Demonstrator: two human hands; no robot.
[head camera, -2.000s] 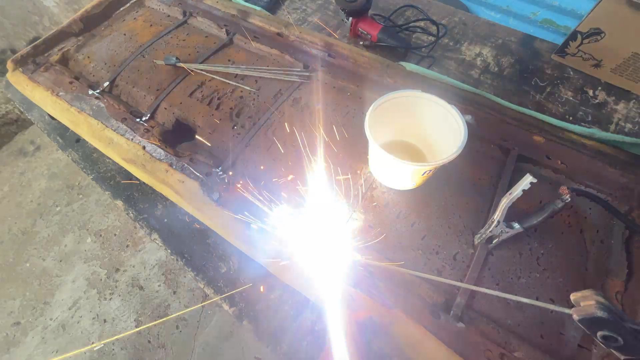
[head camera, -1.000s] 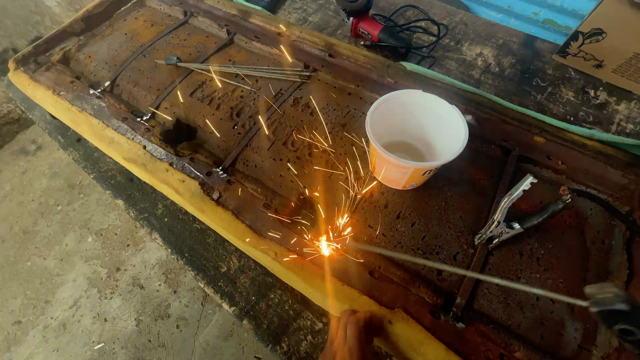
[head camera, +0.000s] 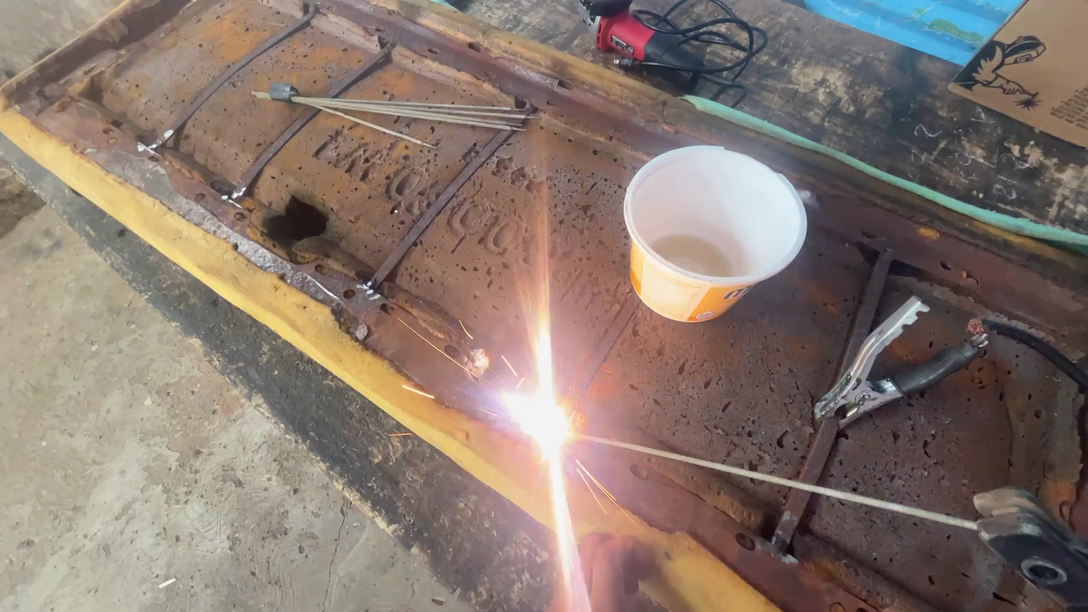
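A welding electrode (head camera: 782, 480) runs from the jaws of an electrode holder (head camera: 1033, 540) at the lower right to a blinding arc (head camera: 544, 416) on a rusty metal panel (head camera: 544, 272) with a yellow edge. The arc burns near the lower end of a thin metal crossbar. My left hand (head camera: 608, 569) is below the arc, at the panel's yellow edge; glare and the frame edge hide most of it, so its grip cannot be told. My right hand is out of view. A ground clamp (head camera: 858, 391) rests on another crossbar, right of a white and orange bucket (head camera: 714, 238).
Several loose electrodes (head camera: 416, 110) lie on the panel's upper left, near a ragged hole (head camera: 295, 221). Behind the panel are a red angle grinder (head camera: 633, 38) with its black cord, a green hose (head camera: 850, 161) and a cardboard box (head camera: 1037, 68). Concrete floor (head camera: 170, 408) shows at lower left.
One second ago only a small orange glow with sparks showed at the electrode's tip; now a bright white arc burns there, as two seconds ago.
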